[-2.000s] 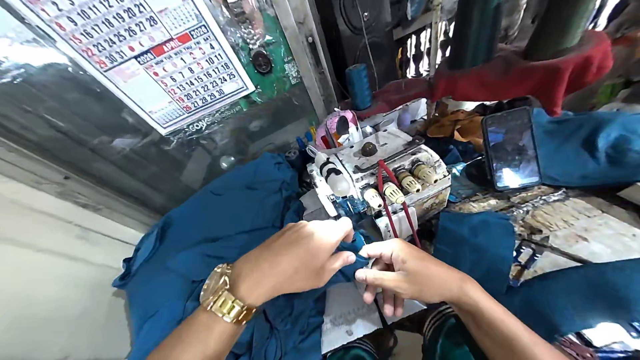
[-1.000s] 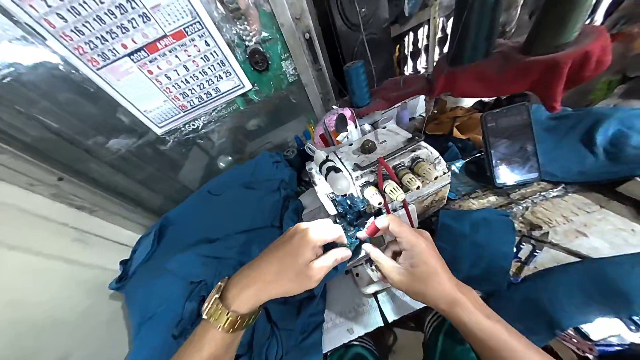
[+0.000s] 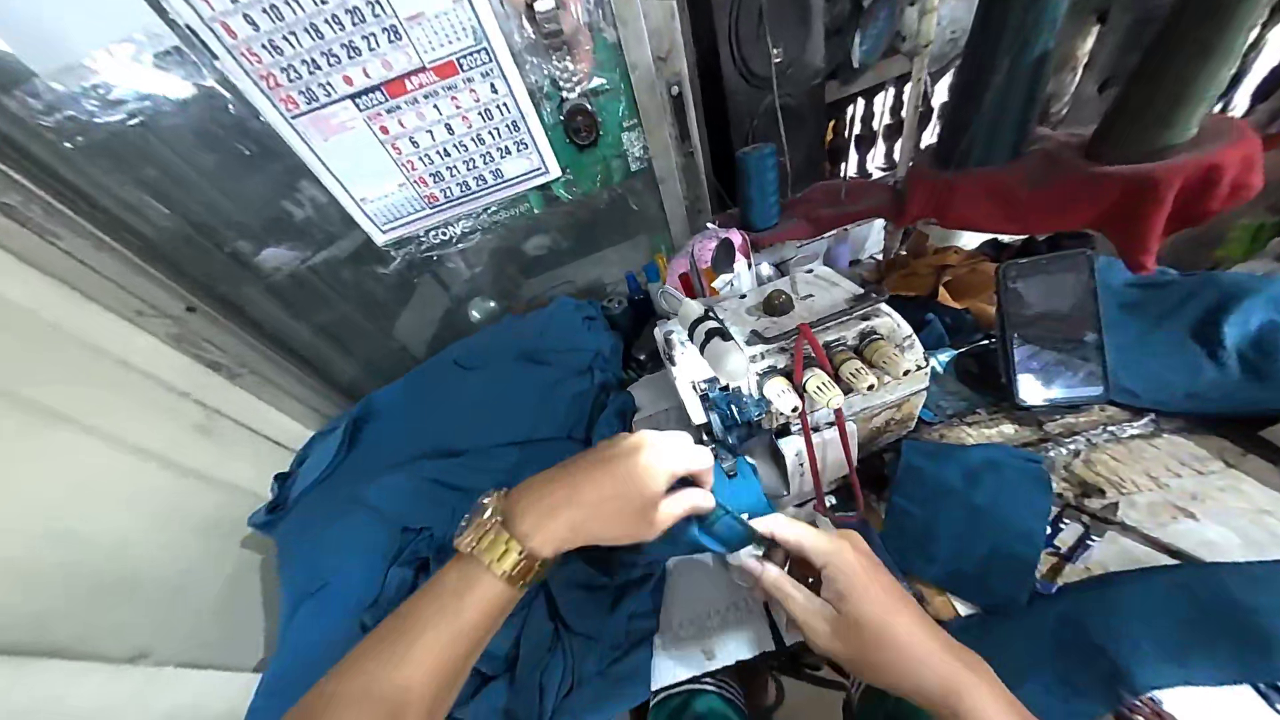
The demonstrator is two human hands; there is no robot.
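An overlock sewing machine (image 3: 790, 370) with several cream tension dials stands in front of me, a red cord looped over it. Just before its presser foot, my left hand (image 3: 625, 490), with a gold watch at the wrist, pinches a folded edge of blue fabric (image 3: 725, 525). The other end of that edge is between the thumb and fingers of my right hand (image 3: 835, 590). Part of the fabric lies at the foot; the needle area is partly hidden. A large heap of blue cloth (image 3: 450, 430) spreads left of the machine and under my left forearm.
A smartphone (image 3: 1052, 328) leans right of the machine, beside blue cloth. A cut blue piece (image 3: 965, 520) and a long blue strip (image 3: 1140, 625) lie on the worn table. Behind are a blue thread spool (image 3: 758, 187) and a red cloth (image 3: 1060, 195). A calendar (image 3: 400, 110) hangs at the left.
A small red thing at my right fingertips one second ago no longer shows there. My right hand has moved down from near the presser foot and now holds the fabric edge.
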